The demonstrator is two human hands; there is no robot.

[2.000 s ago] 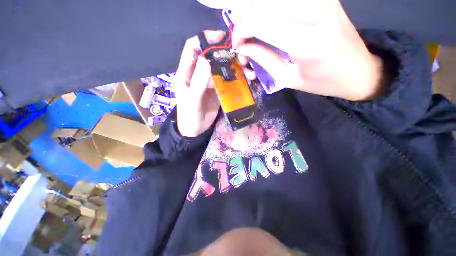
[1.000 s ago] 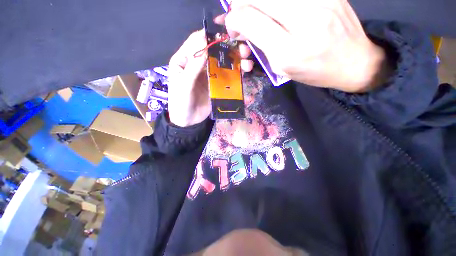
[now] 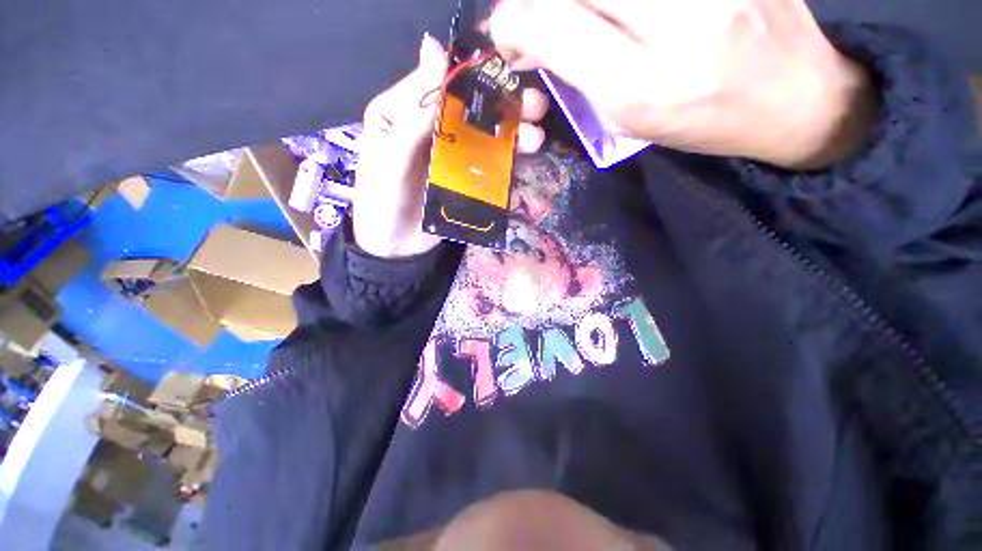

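My left hand [image 3: 390,161] holds a black inner unit with a broad orange face [image 3: 471,161]. The face is towards me, its plain black end pointing down at my chest. A small circuit board [image 3: 495,78] shows at the unit's upper end. A thin red wire [image 3: 464,65] loops beside the board. My right hand [image 3: 711,81] is closed on a pale lavender housing [image 3: 595,135], which sticks out below its fingers just right of the unit. My right fingertips are close to the board end and hide part of the wire and housing.
The dark bench [image 3: 194,81] spans the top. At left, pale parts [image 3: 318,188] lie by an open carton [image 3: 253,280] on the blue floor [image 3: 162,226]. A blue crate [image 3: 43,248] and more cartons [image 3: 178,420] lie further left.
The orange-faced unit has tilted, its lower end shifting left and up. My right hand and the pale housing have moved slightly right and up. Both hands keep hold of their parts.
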